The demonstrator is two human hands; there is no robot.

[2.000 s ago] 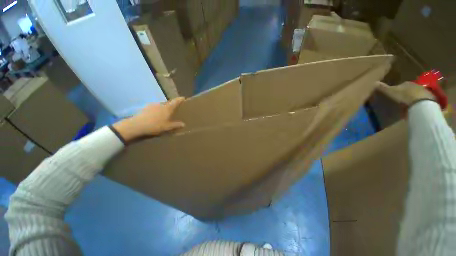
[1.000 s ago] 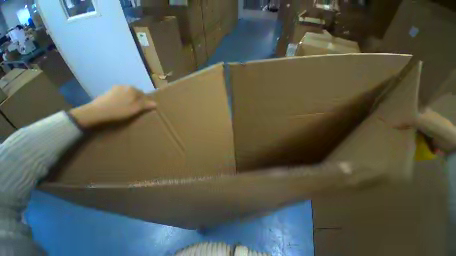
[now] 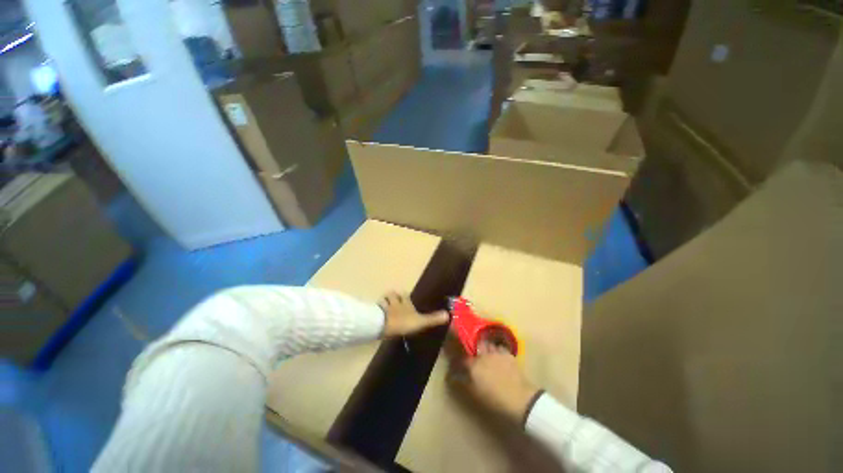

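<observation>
A large brown carton (image 3: 533,277) stands squared in front of me. Two flaps are folded inward with a dark gap (image 3: 393,383) between them; the far flap (image 3: 490,189) stands upright. My right hand (image 3: 499,377) holds the red tape gun (image 3: 470,323) by its handle, over the right inner flap. My left hand (image 3: 407,317) lies on the left flap at the gap, its fingers close to the tape gun's front end. It holds nothing that I can see. Whether any tape is on the board cannot be told.
A large brown cardboard sheet (image 3: 721,323) stands close at my right. An open-topped carton (image 3: 568,125) is beyond the far flap. A white door (image 3: 152,139) and stacked cartons (image 3: 287,129) are ahead left. More cartons (image 3: 60,254) sit at the far left on blue floor.
The carton has gone from being held up and spread open by both hands to standing with two flaps folded in. Both hands have moved to the middle, and the tape gun is now over the flaps.
</observation>
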